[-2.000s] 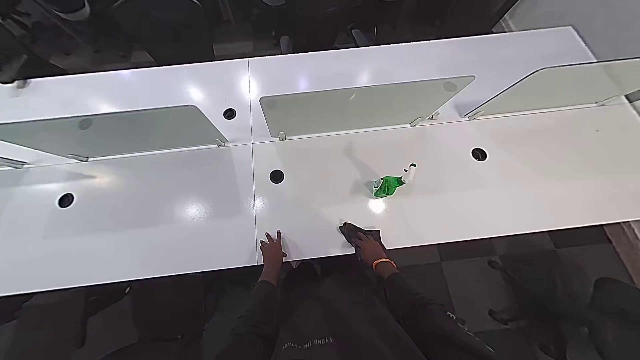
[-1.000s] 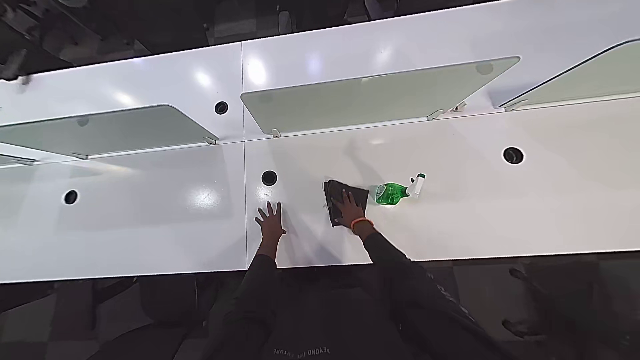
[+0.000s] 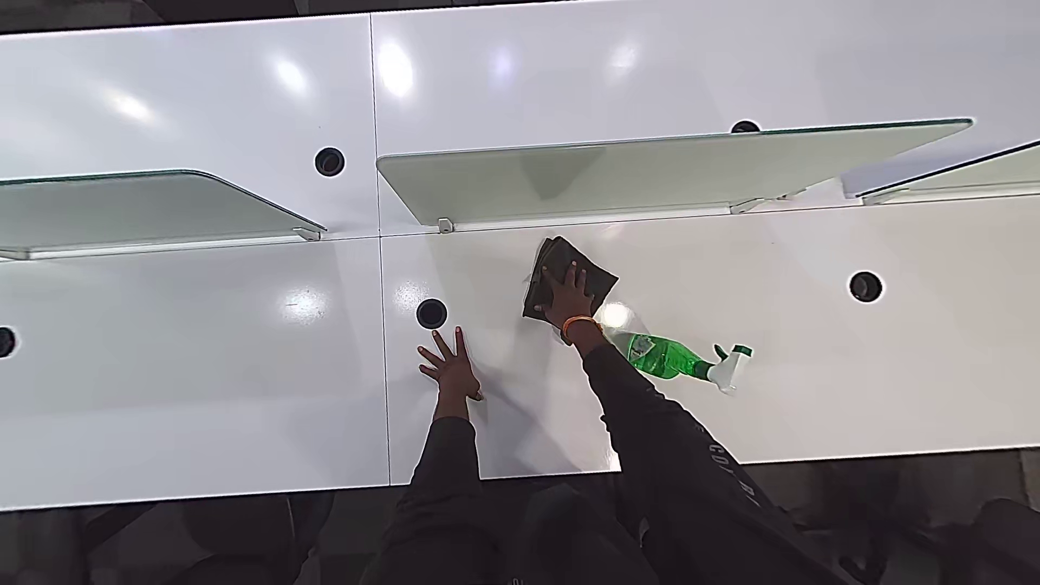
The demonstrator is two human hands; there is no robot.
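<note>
My right hand presses flat on a folded dark cloth on the white desk, close to the frosted glass divider. An orange band circles that wrist. To the right of the wrist lies a green spray bottle with a white trigger head pointing right; my forearm passes close to its base. My left hand rests on the desk with fingers spread and holds nothing. Just beyond its fingertips is a round black cable hole.
Frosted glass dividers run along the middle of the joined desks, with another at the left and one at the far right. More cable holes dot the surface. Dark chairs stand below the near edge.
My right hand has moved forward with the cloth, from near the desk's front edge toward the glass divider. My left hand has also moved forward. The view has come closer to the desk.
</note>
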